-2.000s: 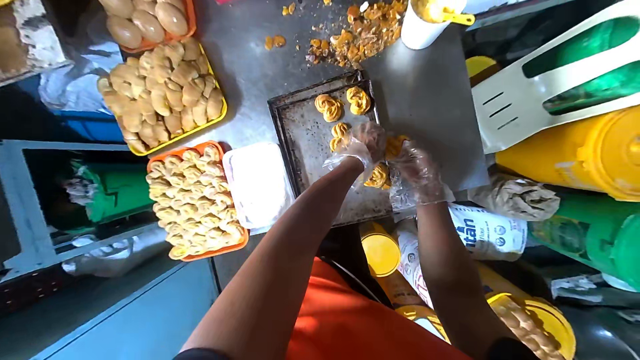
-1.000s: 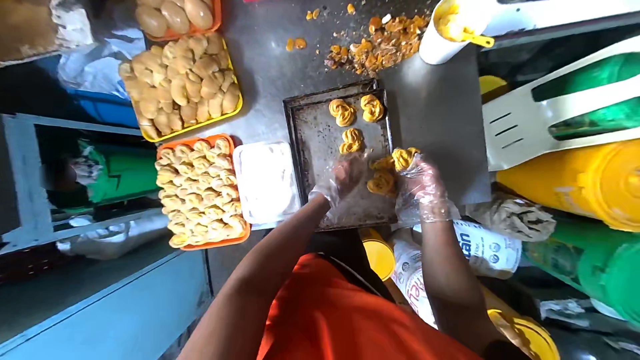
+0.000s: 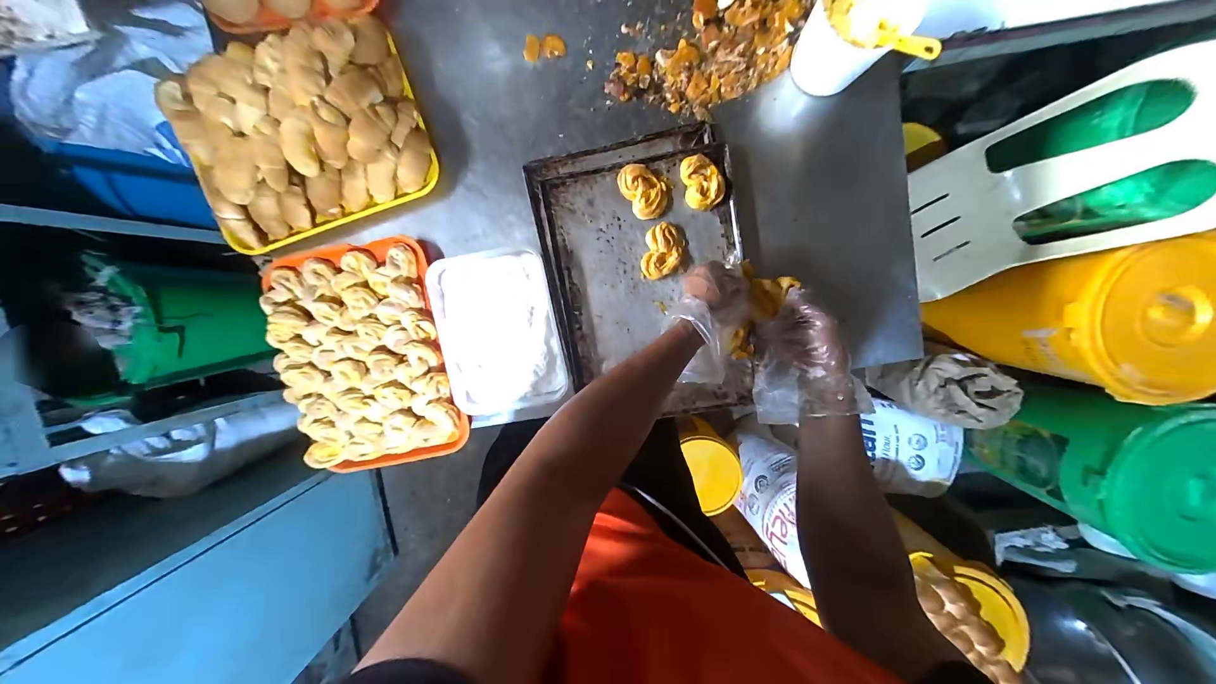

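Both my hands wear clear plastic gloves and work close together over the right side of a worn metal baking tray [image 3: 608, 313]. My left hand [image 3: 717, 299] touches a twisted yellow dough piece [image 3: 766, 296]. My right hand [image 3: 803, 332] grips that piece at its right end, with the fingers partly hidden. Several shaped yellow twists [image 3: 662, 250] lie in the upper part of the tray, and another shows partly below my hands. Left of the tray stands a white rectangular container [image 3: 499, 332] with white contents.
At the left, an orange tray [image 3: 463, 432] holds pale twisted pieces and a yellow tray [image 3: 432, 180] holds rolls. Chopped orange pieces [image 3: 708, 62] lie on the metal table [image 3: 494, 85] near a white container with a yellow utensil [image 3: 836, 47]. Lidded buckets [image 3: 1154, 318] stand at the right.
My left hand has moved right, toward the dough piece by my right hand. The twists in the upper part of the tray stay in place.
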